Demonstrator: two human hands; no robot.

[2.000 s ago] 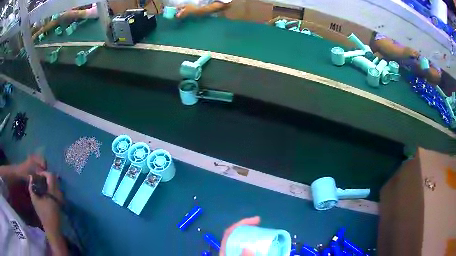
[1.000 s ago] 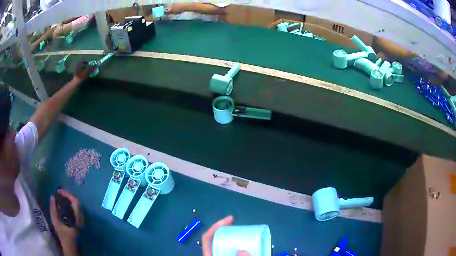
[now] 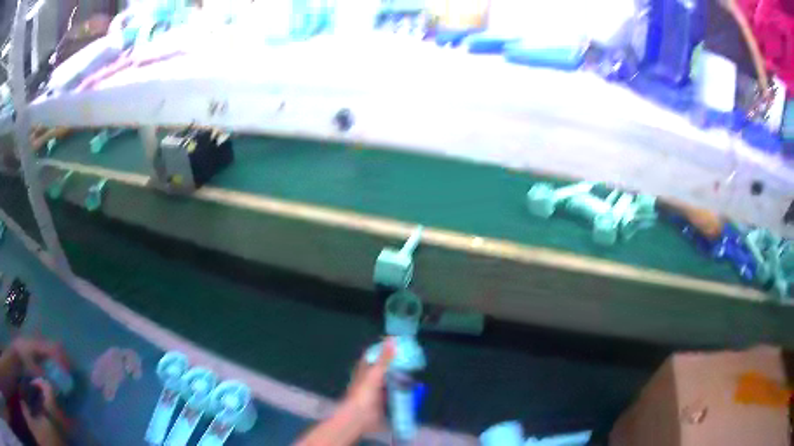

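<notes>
My left hand (image 3: 370,388) comes up from the bottom edge and holds a light-blue fan body (image 3: 400,405) over the near side of the belt. Its head is up and its handle points down, with a bright blue battery cell (image 3: 420,398) showing at the handle; the image is blurred there. My right hand is not in view. Just beyond the held fan, an open fan body (image 3: 403,314) lies on the dark belt. Three open fan halves (image 3: 198,388) lie side by side at the lower left. Another fan body (image 3: 505,434) is cut off by the bottom edge.
A carton (image 3: 696,401) stands at the lower right. A neighbour's hands (image 3: 39,383) hold a dark tool at the left, near a screw heap (image 3: 116,370). Across the belt are a fan (image 3: 394,266), a black machine (image 3: 198,157) and a fan pile (image 3: 601,209). A white shelf (image 3: 348,96) crosses overhead.
The view has tilted up, showing more shelf. My left hand has moved from the bench out over the belt's near side, and the held fan's handle and blue cell now show. The neighbour's reaching arm is back.
</notes>
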